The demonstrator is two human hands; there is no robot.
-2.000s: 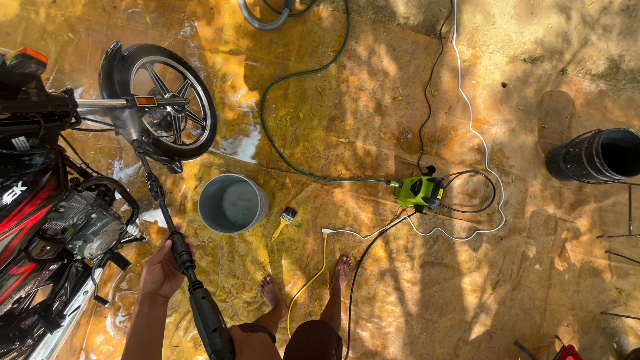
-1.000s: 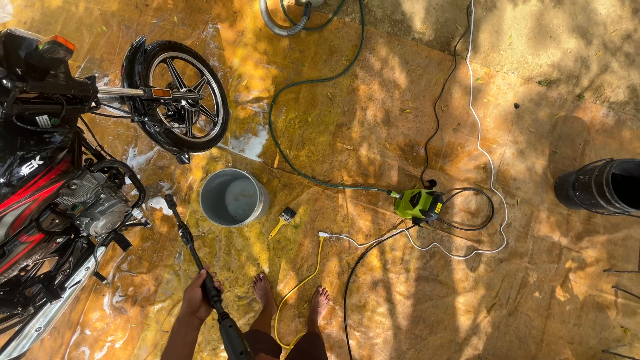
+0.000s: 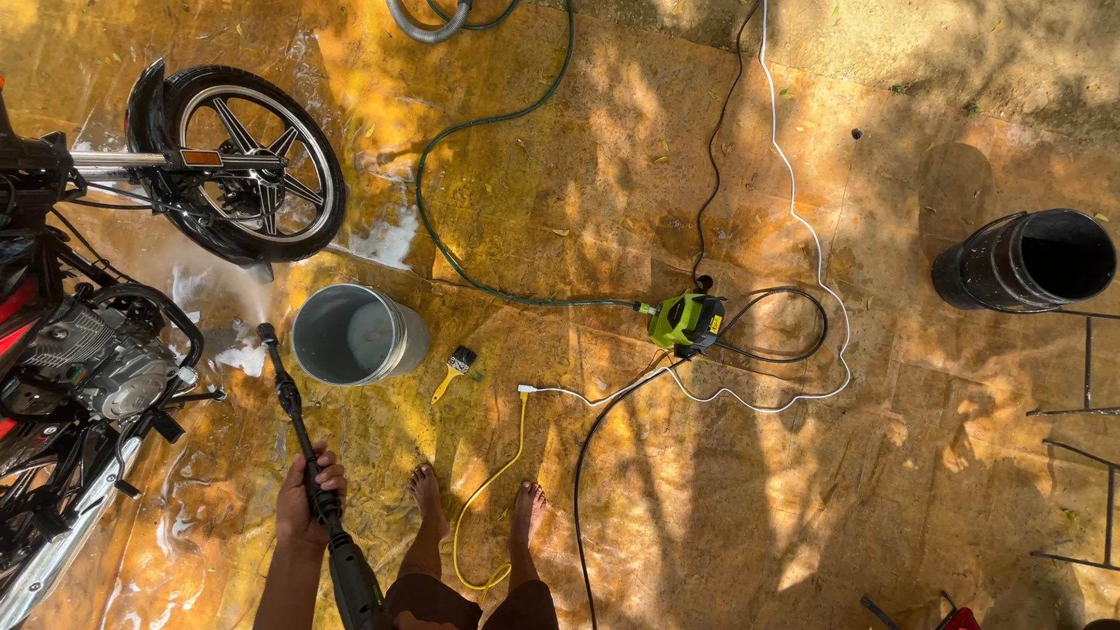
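Observation:
My left hand [image 3: 311,492] is closed around the black lance of a pressure washer gun [image 3: 293,402]. From its nozzle, just left of the grey bucket [image 3: 411,343], a fine spray fans up and left toward the motorcycle's front wheel [image 3: 262,166] and the gap by its engine [image 3: 131,376]. The gun's body runs off the bottom edge; my right hand is out of view. A brush with a yellow handle [image 3: 451,376] lies right of the bucket. The green pressure washer [image 3: 678,322] rests on the tarp, joined to a green hose [image 3: 424,192] and a black hose [image 3: 582,464].
A yellow cord [image 3: 481,499] meets a white cord [image 3: 792,192] near my bare feet. At the right stand a black bucket [image 3: 1006,262] and dark metal legs [image 3: 1088,367]. Foam patches [image 3: 241,350] lie beside the motorcycle. A grey ribbed hose [image 3: 429,33] curls at the top.
Spray now comes from the nozzle; none shows in the earlier frames. The lance has swung down from beside the front wheel, where it pointed two seconds ago.

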